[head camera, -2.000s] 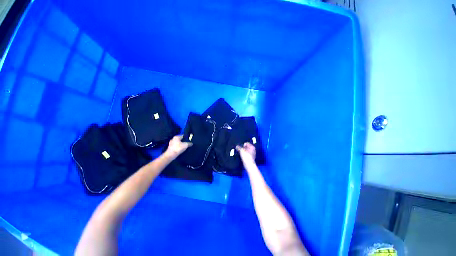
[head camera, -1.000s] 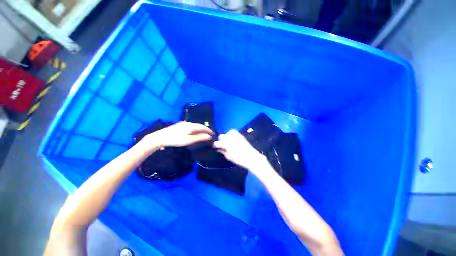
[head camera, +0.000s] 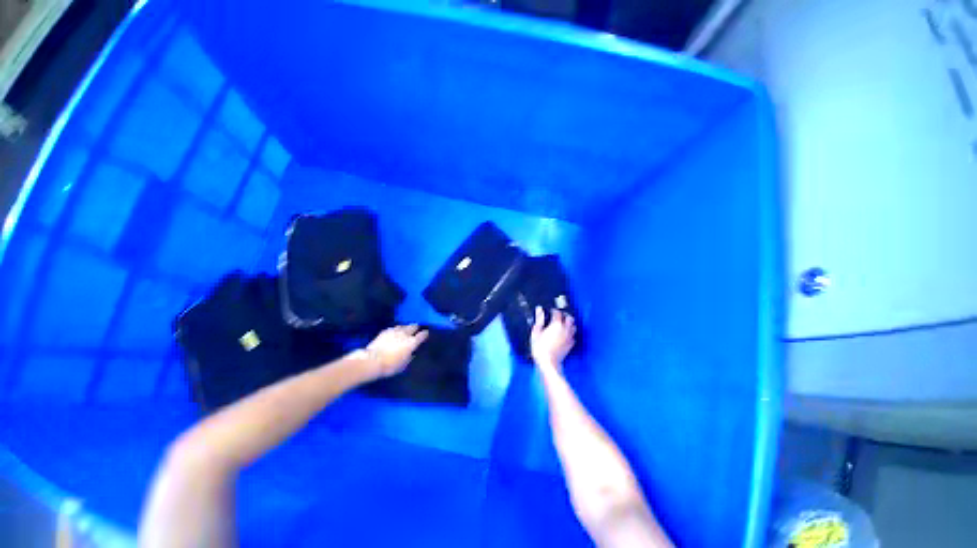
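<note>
Bundles of black sewn pieces lie on the floor of a large blue plastic bin (head camera: 767, 268). A bundle with a pale label (head camera: 332, 257) and another (head camera: 230, 332) lie at the left. A bundle (head camera: 477, 273) lies at centre right, overlapping the right-hand bundle (head camera: 559, 280). My right hand (head camera: 553, 337) is on the right-hand bundle, fingers on its surface; whether it grips is unclear. My left hand (head camera: 394, 350) is over a flat black bundle (head camera: 441, 369) in the middle; its fingertips are blurred and its grip is unclear.
The bin's high walls surround both arms, with a gridded wall (head camera: 161, 161) at the left. A pale cabinet (head camera: 878, 214) with a round metal lock stands right of the bin. A clear round container with a yellow label (head camera: 816, 532) is at the lower right.
My hands were close together over the left-centre bundles and are now apart, the right one on the right-hand bundle. The camera view has shifted too.
</note>
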